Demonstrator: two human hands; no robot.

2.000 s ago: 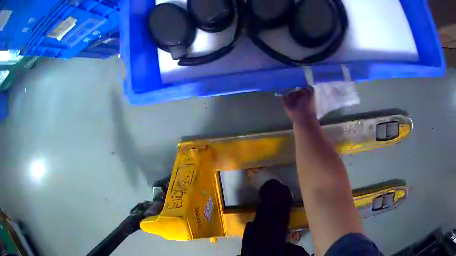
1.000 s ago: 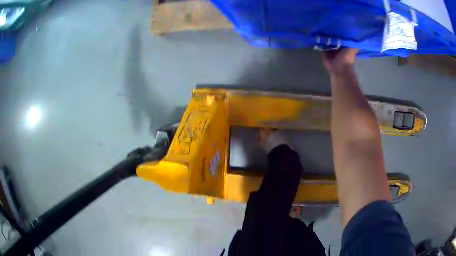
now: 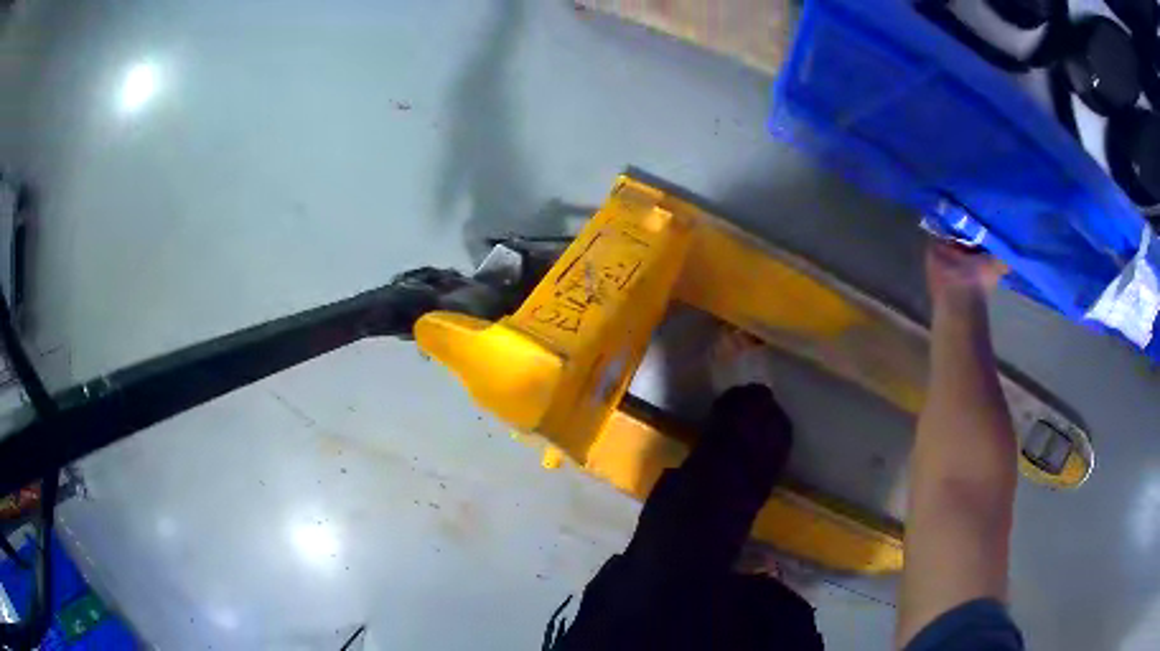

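Observation:
A blue plastic tote (image 3: 941, 140) with black headphones (image 3: 1104, 64) on a white liner is at the upper right, tilted in the picture. My right hand (image 3: 963, 265) comes up from the bottom right on a bare forearm and grips the tote's near side at its handle opening; the fingers are partly hidden. A white label (image 3: 1130, 303) hangs on the same side. The yellow pallet truck (image 3: 611, 299) lies below, its forks pointing right and nothing on them. My left hand is not in view.
The truck's black handle bar (image 3: 216, 363) runs to the left edge. My leg (image 3: 712, 490) is between and over the forks. A wooden pallet (image 3: 712, 28) shows at the top. Blue items (image 3: 64, 598) are at the lower left. Grey floor (image 3: 293, 229) lies around the truck.
The view has turned, so the truck now slants down to the right. The tote and my right hand appear farther right, and the headphones show again. My right hand keeps its grip.

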